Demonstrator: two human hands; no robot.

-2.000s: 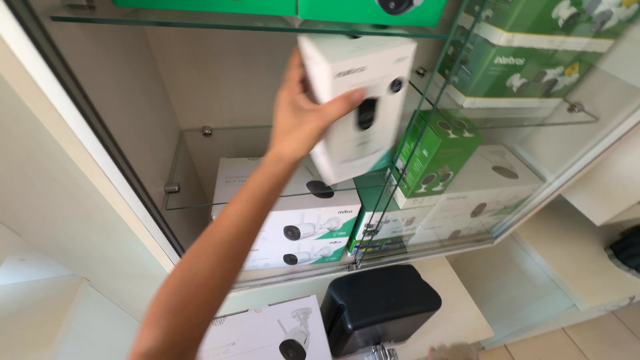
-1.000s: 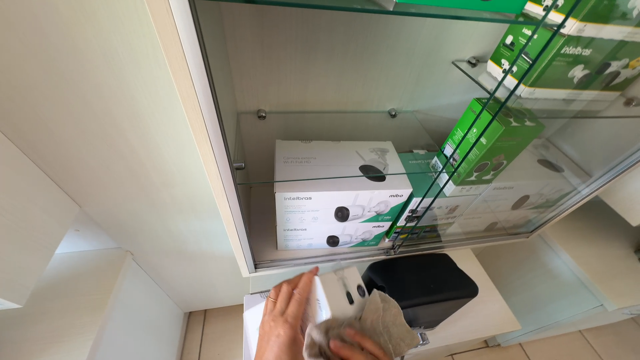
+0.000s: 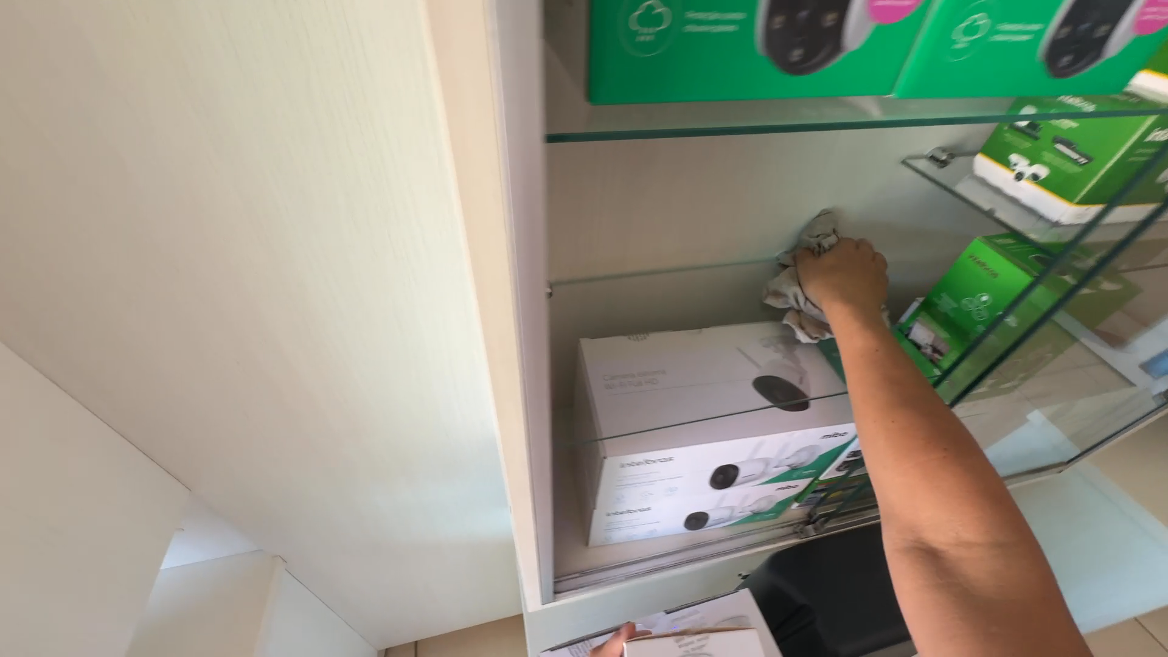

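My right hand (image 3: 844, 278) reaches into the display cabinet, closed on a crumpled grey cloth (image 3: 803, 283) that lies against the glass shelf (image 3: 675, 274) near its back edge. At the bottom edge only the fingers of my left hand (image 3: 619, 641) show, holding a small white box (image 3: 698, 644). Below the glass shelf, white Intelbras camera boxes (image 3: 721, 456) are stacked on the cabinet floor, left of my right forearm.
Green camera boxes (image 3: 748, 55) stand on the upper glass shelf. A green box (image 3: 972, 287) and a green and white box (image 3: 1068, 164) are at the right, behind sliding glass edges (image 3: 1049, 301). A black case (image 3: 830, 593) sits below the cabinet.
Two seconds ago a hand held the white box at the shelf; one second ago both hands had box and cloth below the cabinet. Now my right hand is up at the glass shelf with the cloth.
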